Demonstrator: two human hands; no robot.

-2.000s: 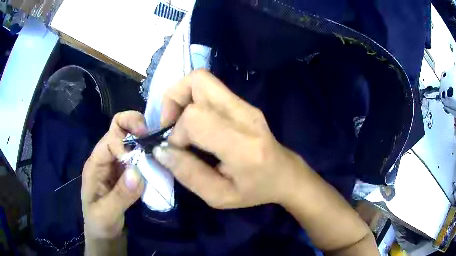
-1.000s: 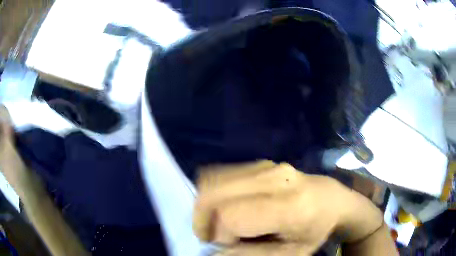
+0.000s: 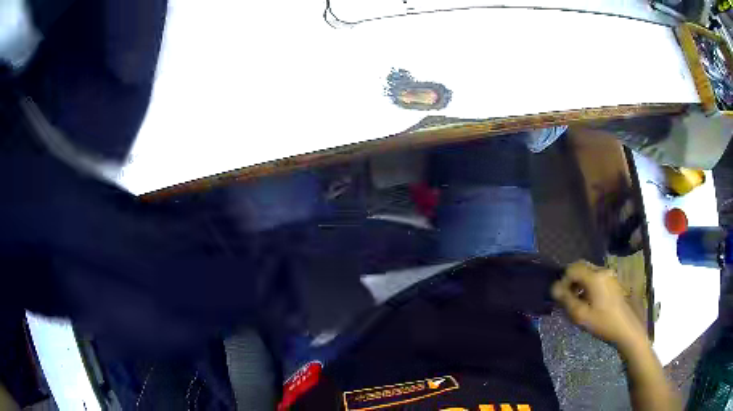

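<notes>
Dark navy denim cloth (image 3: pixel 153 257) fills the left side, blurred, hanging over the white table's left end and down across the lap. A pale curved edge strip (image 3: pixel 64 148) shows on it at the upper left. My right hand (image 3: pixel 591 297) is at the right, fingers curled and closed on the edge of the black shirt (image 3: pixel 450 329) with orange lettering, apart from the denim. A small white cloth piece (image 3: pixel 410 279) shows along the shirt's edge. My left hand is not in view; a small skin-toned patch at the lower left corner is unclear.
The white table (image 3: pixel 281 88) has a worn dark spot and a wooden front edge. Blue jeans (image 3: pixel 486 221) show below it. At the right, a white side surface (image 3: pixel 683 297) holds a yellow item, an orange-red round item and a blue cylinder.
The view has swung to the right. The denim has shifted to the left side of the picture. My right hand is off the pale-edged denim and now at the shirt's edge; my left hand has left view.
</notes>
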